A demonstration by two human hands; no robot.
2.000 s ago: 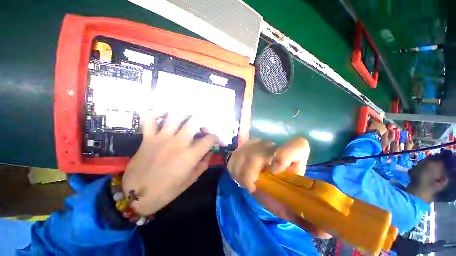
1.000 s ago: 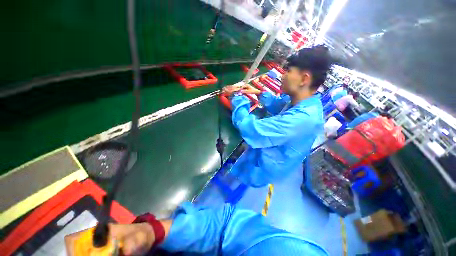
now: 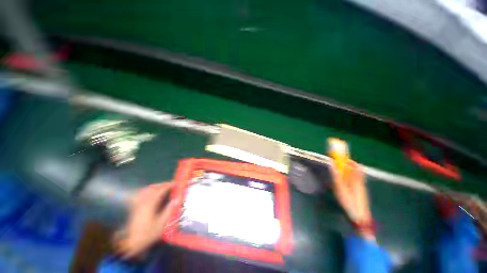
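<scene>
The red assembly fixture (image 3: pixel 287 216) lies on the green bench in the middle, with the opened tablet (image 3: pixel 232 210) inside it, its battery area glaring white. My left hand (image 3: pixel 143 218) is at the fixture's left edge, fingers along the frame; blur hides whether it grips. My right hand (image 3: pixel 351 194) is raised to the right of the fixture, holding the yellow-orange electric screwdriver (image 3: pixel 339 152). The whole frame is blurred.
A beige adhesive sheet (image 3: pixel 249 145) lies beyond the fixture, beside the round dish (image 3: pixel 305 177). A pale pile of cable parts (image 3: pixel 115 139) is at the left. Another red fixture (image 3: pixel 431 160) sits on the belt. Another person's blue sleeve (image 3: pixel 460 242) shows at right.
The view has swung from the neighbouring worker back to the bench. My left hand, out of view one second ago, now shows at the fixture's left edge. The screwdriver is now upright beyond the dish.
</scene>
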